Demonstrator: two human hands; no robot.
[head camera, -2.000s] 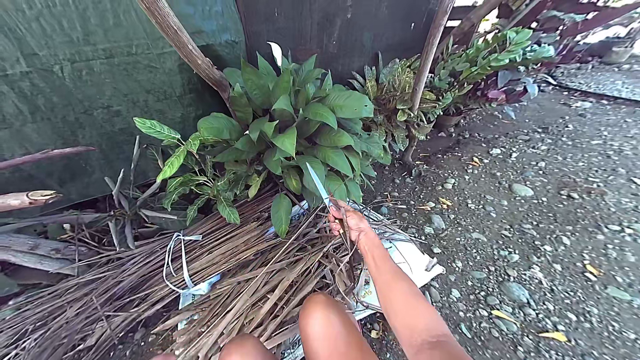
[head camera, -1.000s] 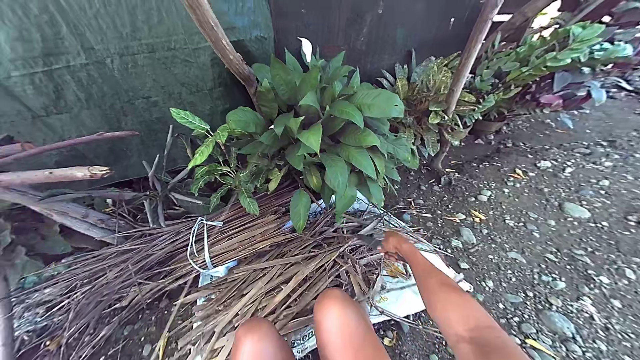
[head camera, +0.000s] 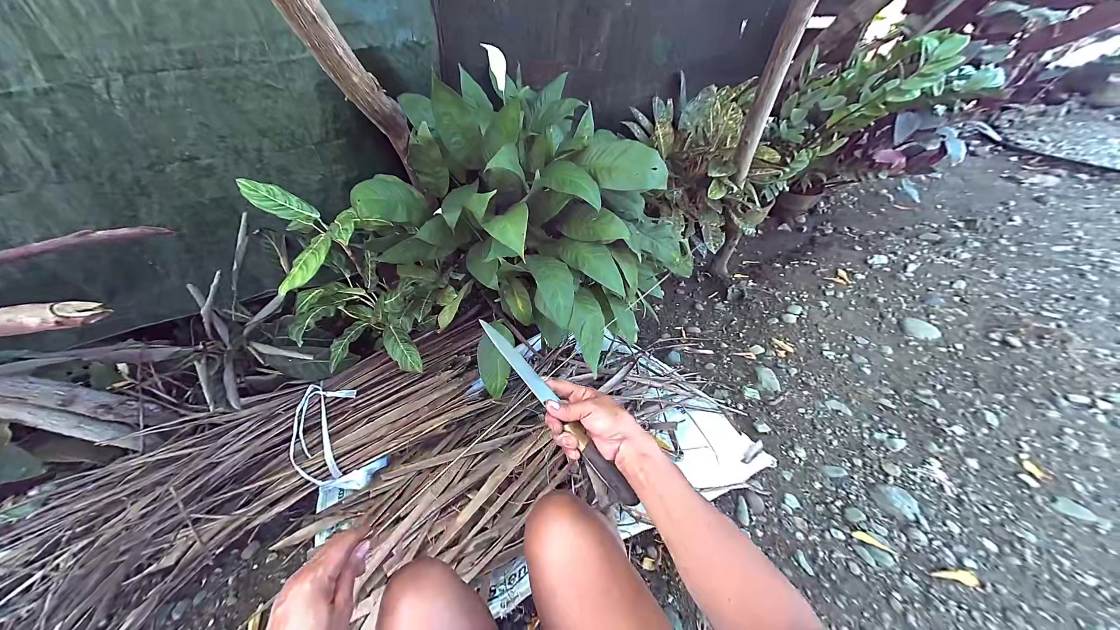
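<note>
My right hand (head camera: 595, 423) is closed around the dark handle of a knife (head camera: 522, 366) above the right part of a heap of dry brown leaf strips (head camera: 437, 455). Its narrow blade points up and left, toward the leafy plant. My left hand (head camera: 322, 582) is low at the bottom edge, beside my left knee and over the strips; its fingers are partly hidden, and whether it holds anything does not show. Under the heap lies a white printed sack (head camera: 713, 451), showing at the right and between my knees. A pale strap (head camera: 325, 433) loops over the strips.
A broad-leaved green plant (head camera: 551, 219) with a white bloom grows just beyond the heap. Wooden poles (head camera: 774, 87) lean behind it, against a dark green sheet (head camera: 131, 131). Cut branches (head camera: 52, 317) stick in from the left. Pebbly ground (head camera: 919, 394) spreads on the right.
My left hand has come into view at the bottom. My right hand, lowered at the heap's right side a second ago, is now raised with the knife blade in plain sight.
</note>
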